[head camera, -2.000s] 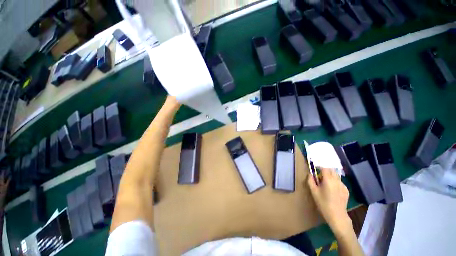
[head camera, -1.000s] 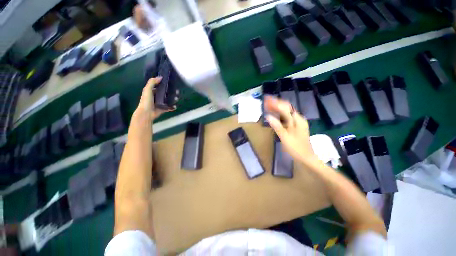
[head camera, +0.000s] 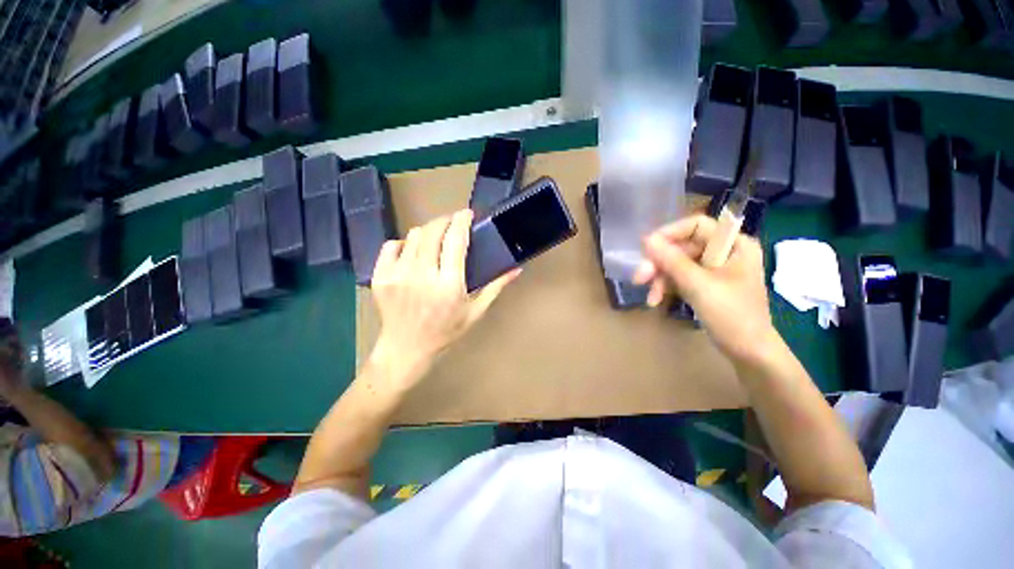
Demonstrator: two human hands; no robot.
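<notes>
My left hand (head camera: 428, 283) holds a dark grey device unit (head camera: 520, 233) above the tan board (head camera: 545, 356), its glossy black panel facing up and tilted to the upper right. My right hand (head camera: 717, 278), slightly blurred, holds a thin pale stick-like tool (head camera: 725, 231) pointing up, to the right of the held unit. Another unit (head camera: 497, 175) lies behind the held one. A further unit (head camera: 625, 291) is partly hidden by the blurred lamp (head camera: 645, 133), and one more is partly hidden behind my right hand.
Several units stand left of the board (head camera: 322, 209) and behind it to the right (head camera: 771, 133). A crumpled white cloth (head camera: 808, 278) lies at the right, beside two units (head camera: 884, 333). Black panels on white sheet (head camera: 133, 317) lie far left, near a person's arm (head camera: 50, 417) and a red stool (head camera: 222, 478).
My left hand has brought a unit from the back left over the board. My right hand has moved nearer me and now shows the tool. The view has turned left and down.
</notes>
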